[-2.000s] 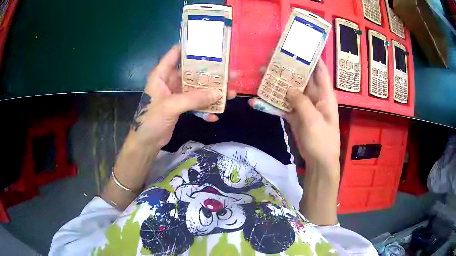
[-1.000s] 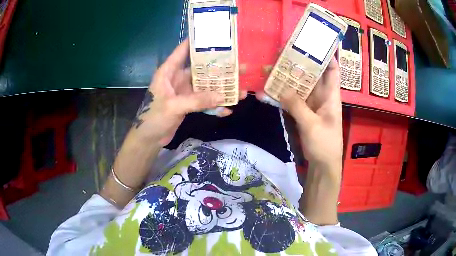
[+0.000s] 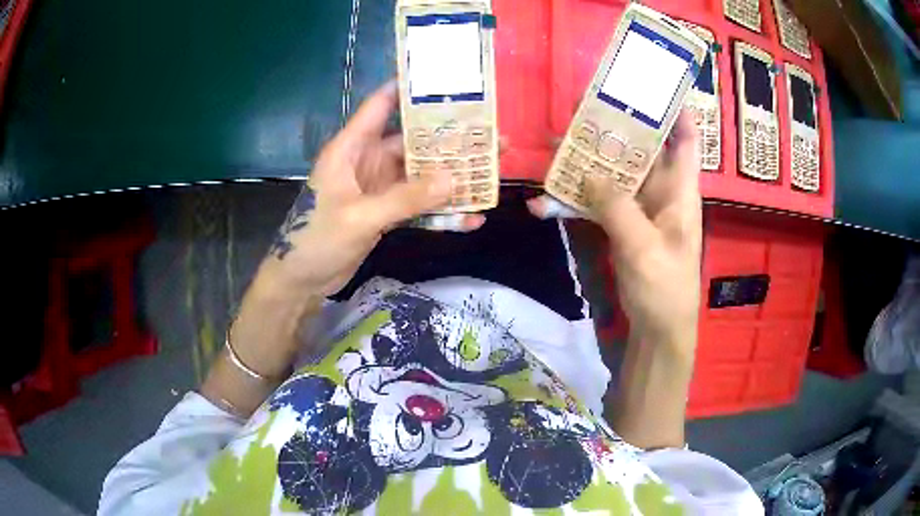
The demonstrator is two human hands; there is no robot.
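My left hand [image 3: 353,191] holds a gold feature phone [image 3: 448,121] nearly upright, thumb on its lower keypad. My right hand [image 3: 646,217] holds a second gold feature phone [image 3: 612,146], its top tilted to the right, thumb on its lower keys. Both displays are lit white with dark blue bars, and each has a small dark tab at the upper right corner. Pale coverings show on fingertips below both phones. The phones are over the front part of the red phone tray [image 3: 527,101]; the right one partly hides a phone lying in the tray.
Several gold phones with black displays, one of them here [image 3: 758,111], lie in the tray at right. A brown cardboard piece [image 3: 857,60] stands beyond them. The green bench top [image 3: 182,91] extends left. A black device [image 3: 738,291] lies on a red surface [image 3: 757,358] below the bench.
Both hands and their phones have shifted slightly to the right. The view of the tray has shifted a little. Both displays stay lit, and both phones are still held.
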